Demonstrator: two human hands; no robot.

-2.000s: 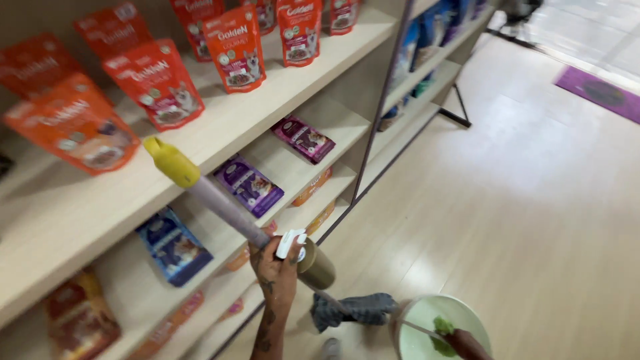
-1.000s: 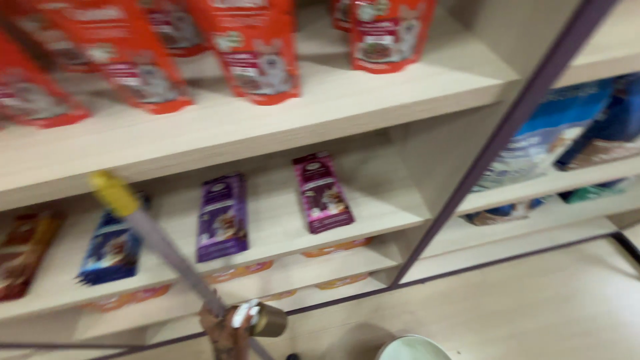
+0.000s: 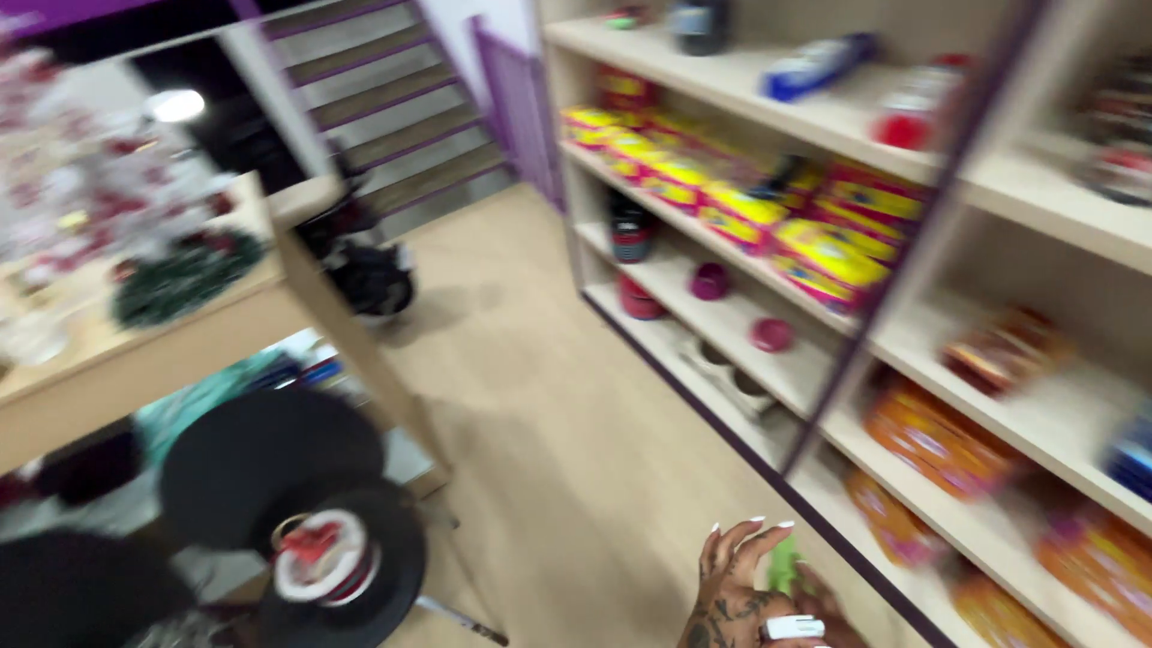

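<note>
At the bottom edge of the head view is my left hand (image 3: 733, 585), tattooed, with its fingers curved and spread. A white plastic-looking piece (image 3: 792, 627) lies across its lower part; whether the fingers grip it is unclear. Just to the right, my right hand (image 3: 828, 605) is blurred and partly hidden behind the left one. A soft-looking green thing (image 3: 783, 560) stands up between the two hands, against the right fingers. Its lower end is hidden.
Wooden shelves (image 3: 720, 238) with yellow-and-red packs (image 3: 742, 216) and orange packs (image 3: 936, 436) stand at the right. Round black stools (image 3: 274, 463), one bearing a red-and-white decorated item (image 3: 326, 556), are beside a wooden table (image 3: 180, 346) at left. Purple-railed stairs (image 3: 396, 108) rise behind.
The view has swung along the shelves towards the stairs. The yellow-tipped pole and gold-coloured canister by my left hand, and the pale green bucket, are out of view. My hands are now close together.
</note>
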